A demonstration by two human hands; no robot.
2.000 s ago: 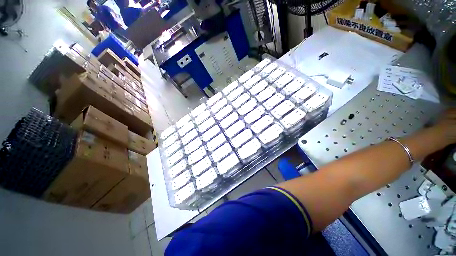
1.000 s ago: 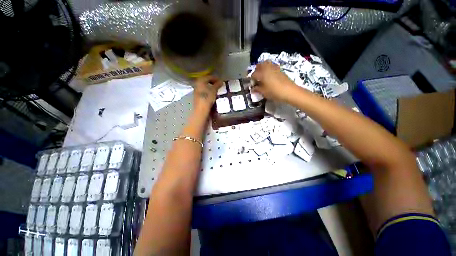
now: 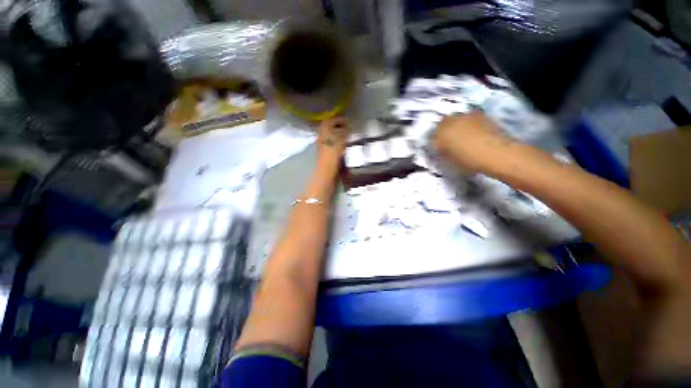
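The reddish-brown fixture [image 3: 376, 171] stands on the perforated worktable, with white housings [image 3: 376, 152] in its front row; its back row is blurred. My left hand [image 3: 333, 132] is at the fixture's left back corner, under the dark round nozzle [image 3: 313, 74] with a yellow rim; what its fingers do is too blurred to tell. My right hand [image 3: 464, 142] is to the right of the fixture, over the edge of the heap of loose white housings [image 3: 439, 102]; its fingertips are hidden and blurred. More loose white pieces [image 3: 401, 206] lie in front of the fixture.
Stacked filled trays [image 3: 163, 280] stand at left. A yellow-brown scrap box [image 3: 216, 110] is at the back left, behind white paper [image 3: 208, 165]. The blue bench edge [image 3: 462, 297] runs along the front. A carton [image 3: 661, 170] and a blue bin [image 3: 598, 149] are at right.
The view has shifted, so the scene sits further right and is blurred. My right hand has moved from the fixture's right side to the loose housings. My left hand stays at the fixture's left.
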